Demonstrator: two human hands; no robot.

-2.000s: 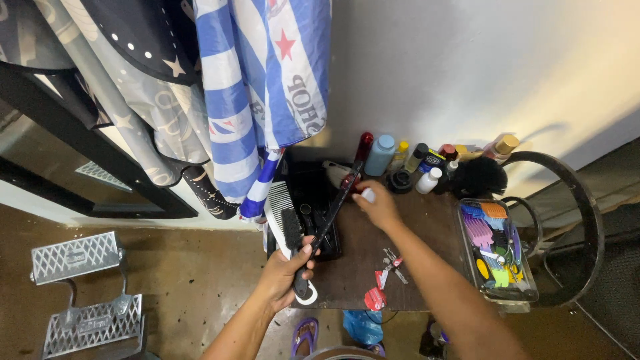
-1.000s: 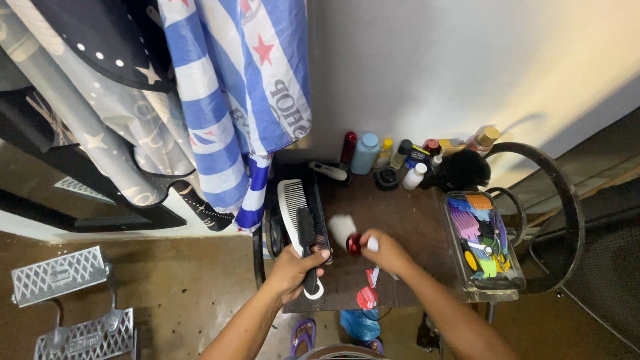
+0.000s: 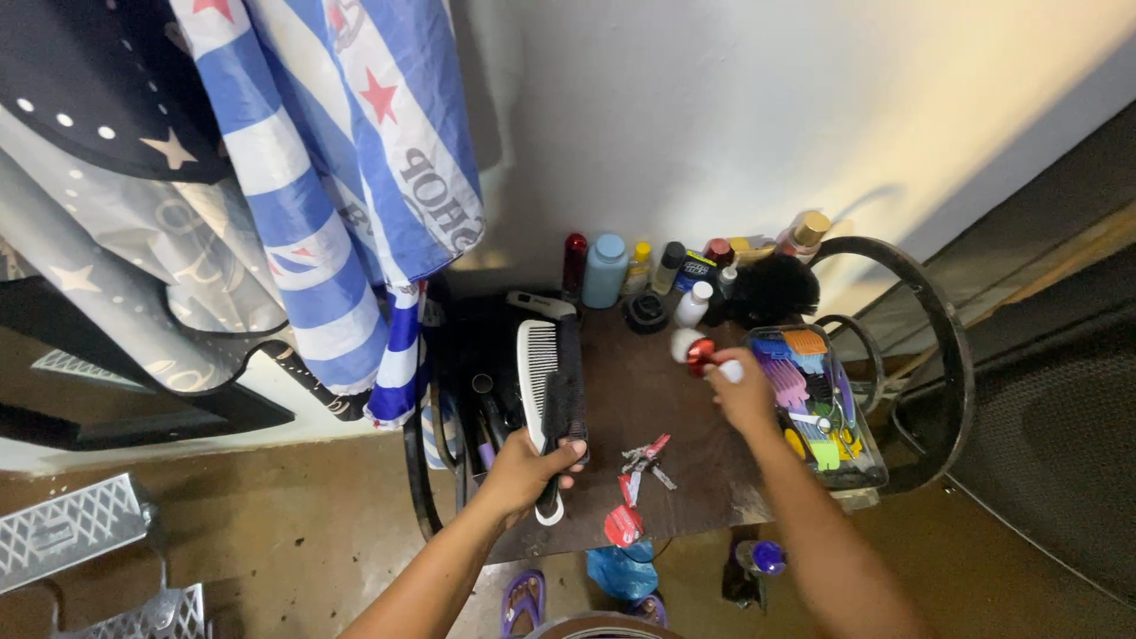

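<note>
In my left hand (image 3: 537, 475) is a bunch of combs: a white wide-toothed comb (image 3: 534, 377) and a dark comb (image 3: 564, 390) beside it, held by their handles over the left part of the brown table (image 3: 630, 373). My right hand (image 3: 744, 390) grips a small red brush with white bristles (image 3: 697, 351), above the table near its right side. A white bottle (image 3: 692, 304) stands just behind the brush. To the right of that hand lies a clear tray (image 3: 865, 470) holding colourful clipper guards and scissors.
Bottles, including a light blue one (image 3: 606, 271), and a black round container (image 3: 645, 313) line the wall side. A black tray (image 3: 479, 328) and a clipper (image 3: 541, 304) are at left. Torn wrappers (image 3: 643, 466) lie mid-table. Striped capes (image 3: 337, 195) hang left; a curved chair arm (image 3: 958, 382) is right.
My right hand has moved right with the red brush, away from the combs, toward the clear tray. My left hand still holds the combs.
</note>
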